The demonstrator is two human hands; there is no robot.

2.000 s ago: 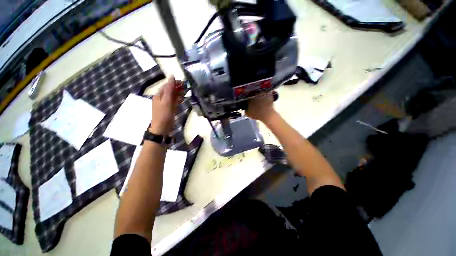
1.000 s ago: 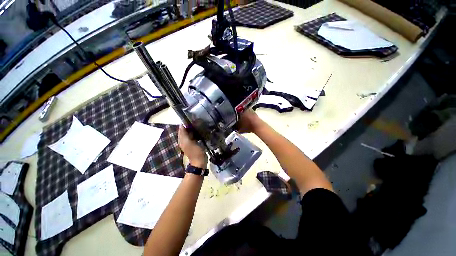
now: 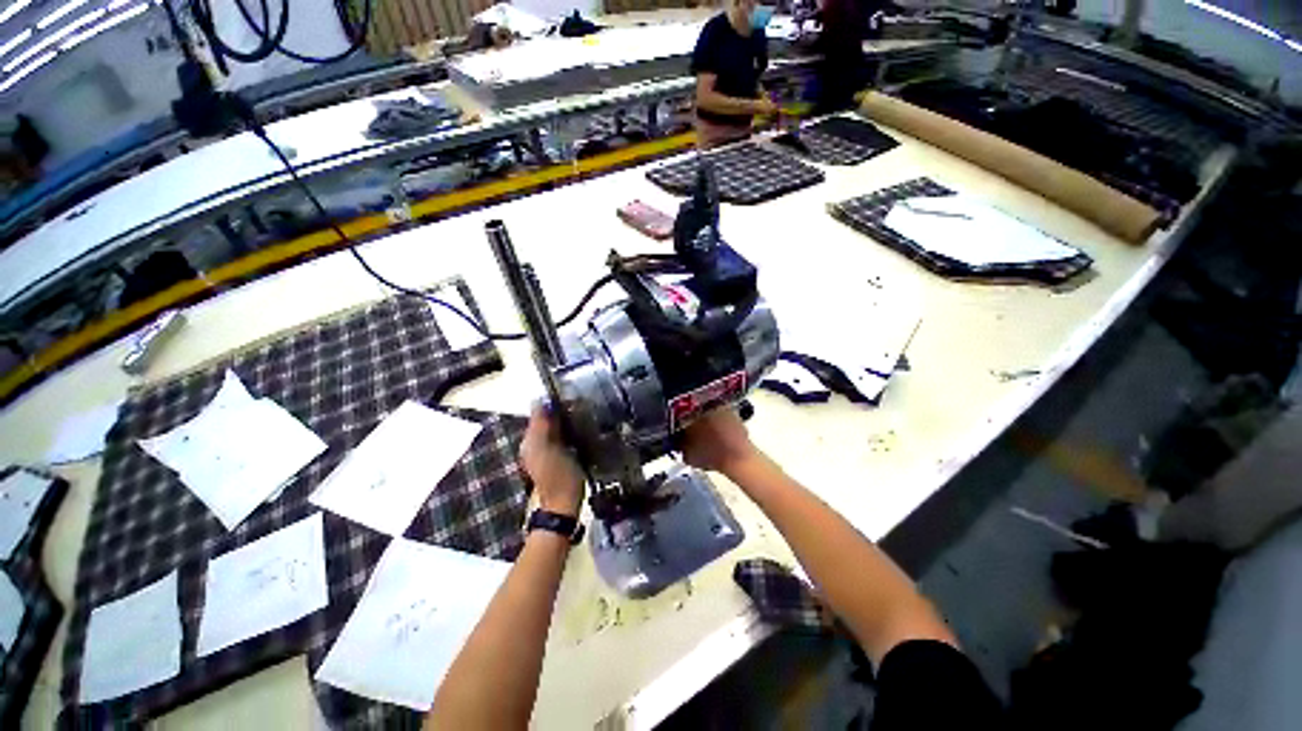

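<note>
The cloth cutting machine (image 3: 650,364), silver and black with a red label, stands upright in front of me. Its grey base plate (image 3: 668,540) is to the right of the plaid fabric lay (image 3: 307,374), over the cream table. My left hand (image 3: 551,454) is at the machine's column, partly hidden by it; its fingers seem closed around the front part. My right hand (image 3: 714,434) is under the motor, its fingers mostly hidden behind the body. White paper pattern pieces (image 3: 397,464) lie on the plaid lay.
A plaid scrap (image 3: 780,591) lies at the near table edge (image 3: 685,671). Dark offcuts with paper (image 3: 843,374) lie right of the machine. Cut plaid blocks (image 3: 735,174) and a long brown roll (image 3: 1014,164) lie farther back. A black cable (image 3: 357,257) trails left. A person (image 3: 731,79) stands across.
The view has lifted, showing more of the room. The machine has turned and its base plate shows more fully. My left hand has moved right from the lay's edge to the machine's column.
</note>
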